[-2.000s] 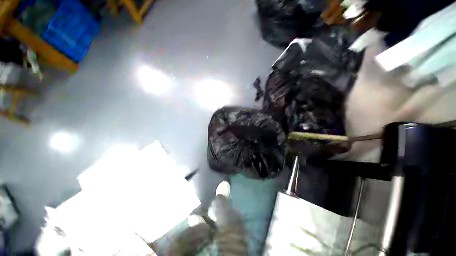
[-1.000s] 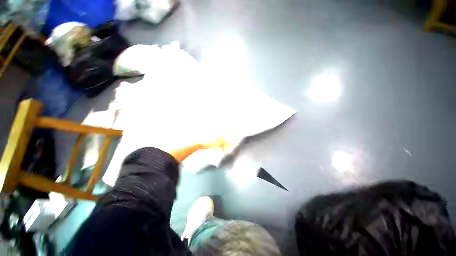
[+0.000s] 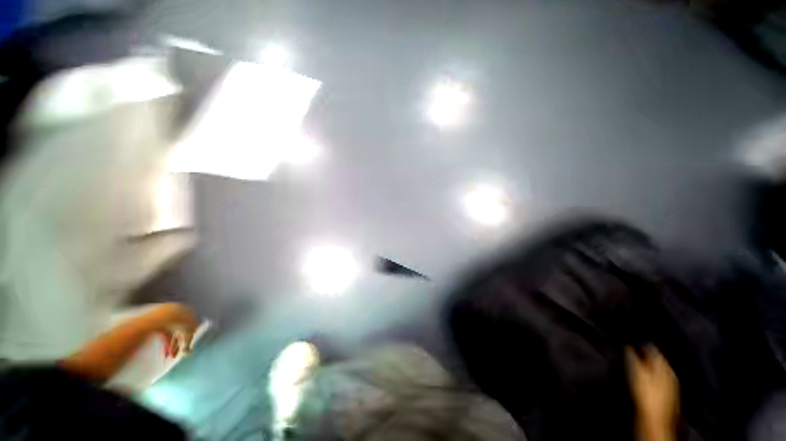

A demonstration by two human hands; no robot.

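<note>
My left hand (image 3: 177, 334) is at the lower left, blurred, with fingers curled at the edge of a white paper sheet (image 3: 129, 349). Larger white paper (image 3: 73, 189) lies or hangs beyond it at the left, smeared by motion. My right hand (image 3: 655, 383) is at the lower right, against a big black plastic bag (image 3: 552, 319). Its fingertips are blurred, and whether they grip the bag cannot be told.
A separate bright white sheet (image 3: 246, 121) lies on the grey floor (image 3: 560, 121). A small dark pointed piece (image 3: 401, 268) lies between the hands. My shoe (image 3: 294, 379) shows at the bottom. A blurred pale thing (image 3: 769, 146) is at the right edge.
The view has shifted. The white paper has moved left with my left hand, baring floor and leaving one sheet apart. My right hand has come into view against the black bag.
</note>
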